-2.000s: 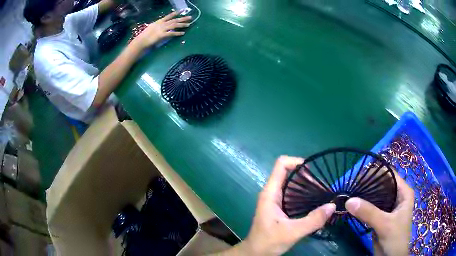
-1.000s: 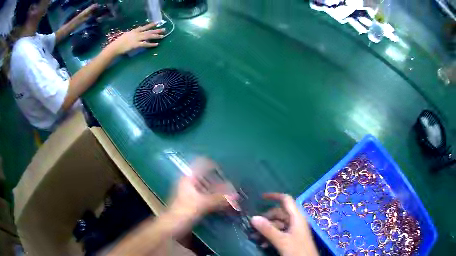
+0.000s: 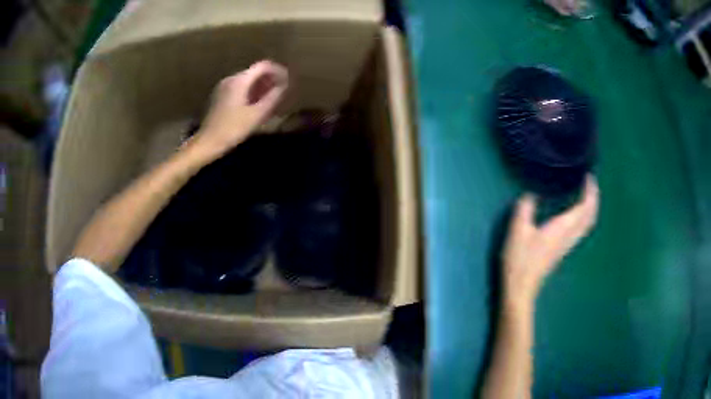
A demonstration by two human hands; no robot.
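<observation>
The stack of black grilles (image 3: 538, 117) stands on the green bench, with a small shiny ring on its top centre. My right hand (image 3: 546, 234) is at the stack's near edge, thumb and fingers spread; blur hides whether the fingertips touch it. An open cardboard carton (image 3: 401, 179) stands left of the bench, with black parts (image 3: 312, 234) inside, too dark to tell apart. My left hand (image 3: 248, 101) is over the far part of the carton, loosely curled and blurred, with nothing visible in it.
The carton's near wall (image 3: 257, 327) lies close in front of my body. The green bench (image 3: 468, 312) runs along its right side. A blue tray edge (image 3: 624, 393) shows at the bottom right. Blurred dark items (image 3: 647, 19) are at the top right.
The view has swung left and down to the carton. My left hand has moved over the carton, and my right hand to the grille stack. The grille held earlier is no longer seen in my hands.
</observation>
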